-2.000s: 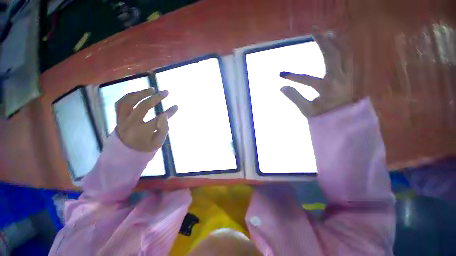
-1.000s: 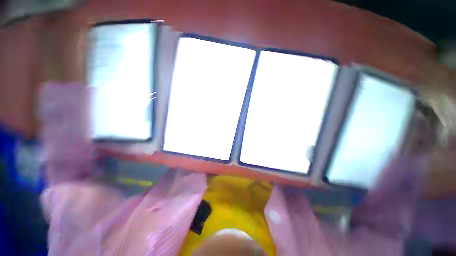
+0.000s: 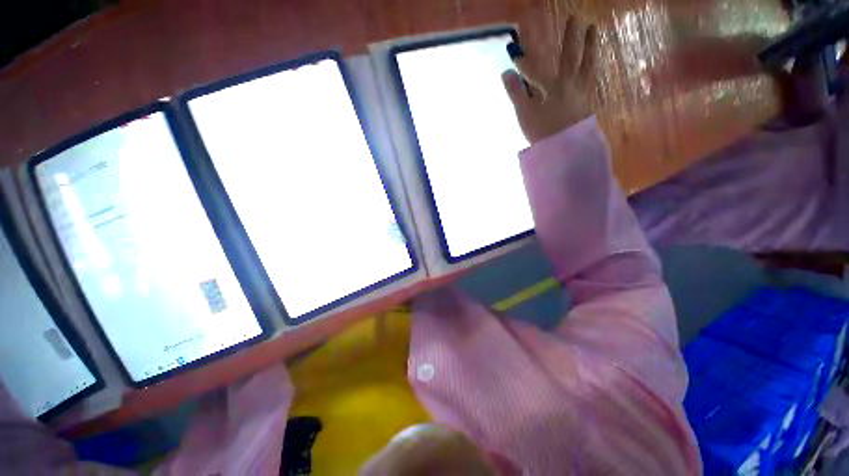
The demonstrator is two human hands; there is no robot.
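Four lit tablets lie side by side along the bench edge. The leftmost tablet [image 3: 42, 349] is cut off by the picture's left rim. The second tablet [image 3: 149, 251] shows faint text and a small grey code. The third tablet [image 3: 298, 186] glows plain white. The rightmost tablet [image 3: 465, 149] also glows white, with white sleeve edges around it. My right hand [image 3: 549, 88] is over this tablet's upper right edge, fingers apart, holding nothing; a black tip shows on one finger. My left hand is out of view; only a sleeve shows at the lower left.
The orange-red bench [image 3: 666, 84] has glossy clear film at the right. Another person's sleeve [image 3: 754, 195] reaches in from the right, near a dark slab [image 3: 805, 35]. Stacked blue bins [image 3: 768, 372] stand at the lower right. A yellow floor line [image 3: 526, 295] shows below the bench.
The view has turned right, so the tablets sit differently in the picture. My right hand now shows over the rightmost tablet's edge. The other person's sleeve and the blue bins have come into view.
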